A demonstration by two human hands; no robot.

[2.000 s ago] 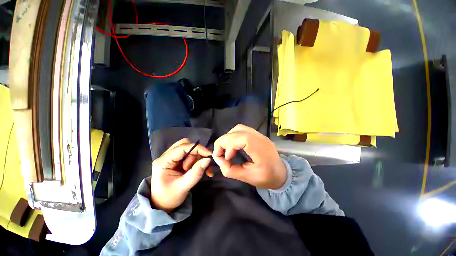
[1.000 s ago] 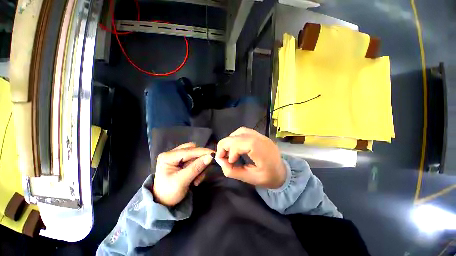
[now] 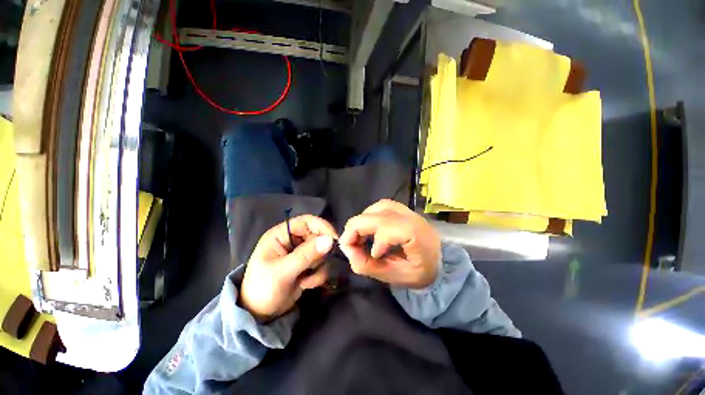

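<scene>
My left hand [image 3: 280,270] and my right hand [image 3: 394,243] meet at the fingertips above my dark apron [image 3: 348,339]. A thin black cord [image 3: 289,224] sticks up from behind the fingers of my left hand. A small dark bit shows between the two hands' fingertips; whether it is the same cord I cannot tell. My left thumb and forefinger are pinched together. My right thumb and forefinger are also pinched, with the other fingers curled. A separate black cord [image 3: 464,159] lies across the left edge of the yellow stack [image 3: 533,139] at right.
A long fixture [image 3: 93,154] with pale and dark strips stands at left, with yellow sheets [image 3: 11,247] beside it. A red hose [image 3: 240,113] loops near a slotted metal bar [image 3: 263,46]. Brown blocks [image 3: 477,59] show at the right stack's edge. Yellow lines mark the floor.
The black cord stands up above my left fingers again, more upright than two seconds ago; it was not seen there one second ago. My right hand has shifted slightly and its fingers have moved.
</scene>
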